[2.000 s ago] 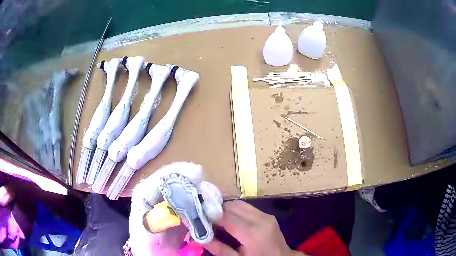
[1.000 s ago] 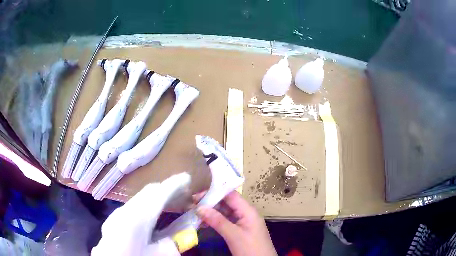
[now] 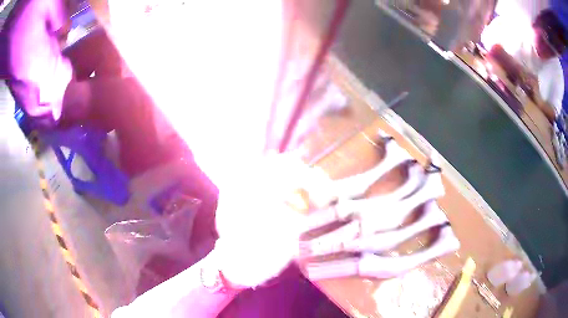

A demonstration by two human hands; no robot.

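Observation:
The picture is blurred and washed out by bright glare. Several long white moulded parts [image 3: 398, 258] lie side by side on the cardboard-covered bench [image 3: 482, 217], with dark bands near their wide ends. My left hand [image 3: 261, 217], in a white glove, seems to be the overexposed shape just beside their narrow ends, with a yellowish patch near its edge. Its fingers and anything in them cannot be made out. My right hand cannot be seen.
A thin rod [image 3: 358, 127] lies beyond the parts. Yellow tape [image 3: 458, 289] and pale squeeze bottles [image 3: 509, 275] are at lower right. The dark green surface [image 3: 448, 118] runs past the bench. A person [image 3: 551, 68] is at upper right. A blue object [image 3: 93, 164] stands at left.
The view has swung left and tilted, and strong glare has come in. The laid-out parts now show right of centre. The part held between both hands can no longer be made out.

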